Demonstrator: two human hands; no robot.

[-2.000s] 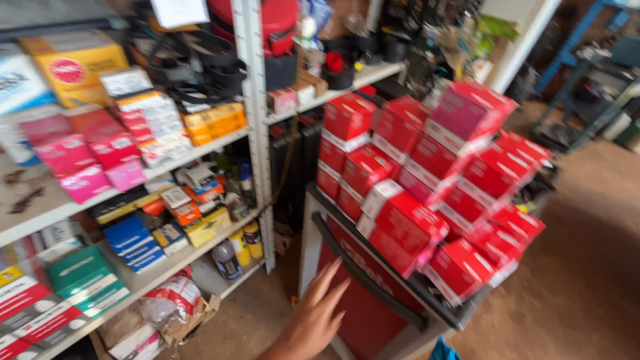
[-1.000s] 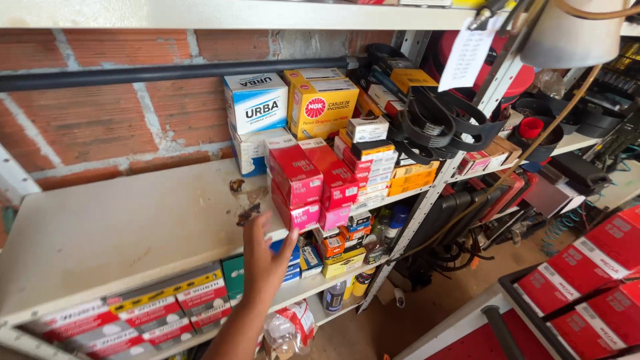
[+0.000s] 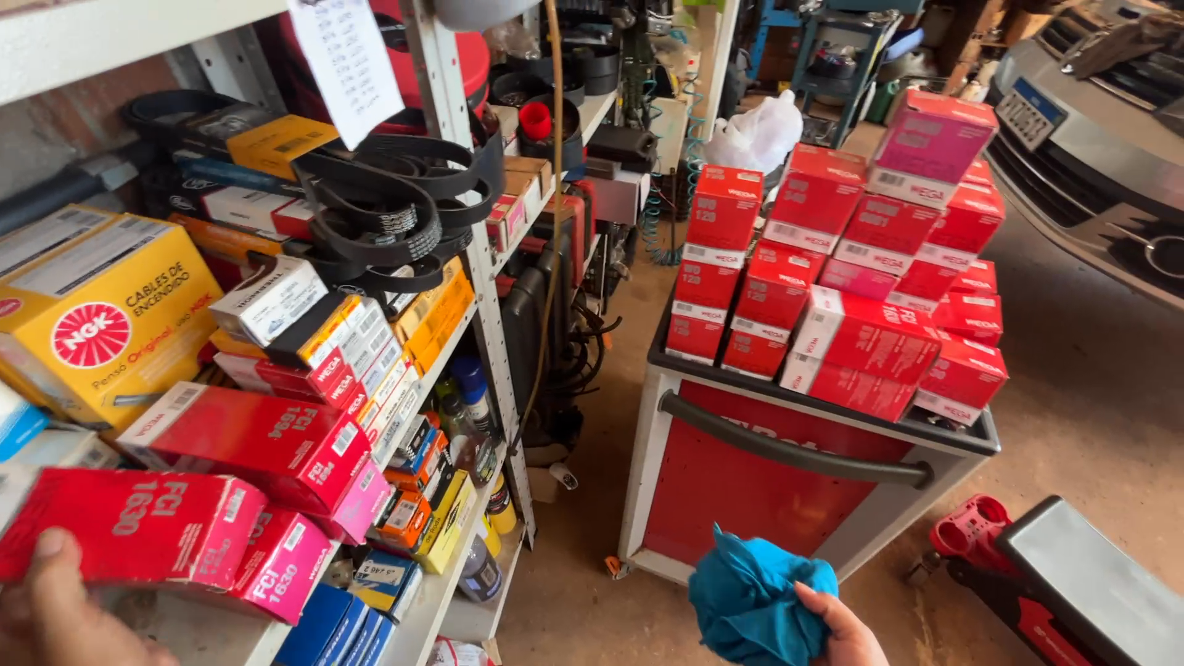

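At the lower left, my left hand (image 3: 69, 601) has its thumb against the side of a red filter box (image 3: 129, 527), which lies on a pink-ended filter box (image 3: 282, 564) on the metal shelf; its fingers are mostly hidden, so a grip cannot be told. Another red box (image 3: 250, 444) lies just behind. My right hand (image 3: 837, 629), low in the view, holds a crumpled blue cloth (image 3: 763, 597) in front of the tool cart (image 3: 768, 472). Stacks of red and white filter boxes (image 3: 800, 277) stand on the cart's top.
Yellow spark plug cable box (image 3: 106, 305), black belts (image 3: 388, 203) and small part boxes fill the shelf unit, whose perforated upright (image 3: 486, 277) stands mid-left. A paper list hangs above. Right of the cart are a rolling seat (image 3: 1096, 573) and a car's front bumper (image 3: 1110, 194).
The view has swung right since one second ago. My left hand, apart from the boxes' fronts then, is now against a red box. My right hand with the blue cloth has come into view.
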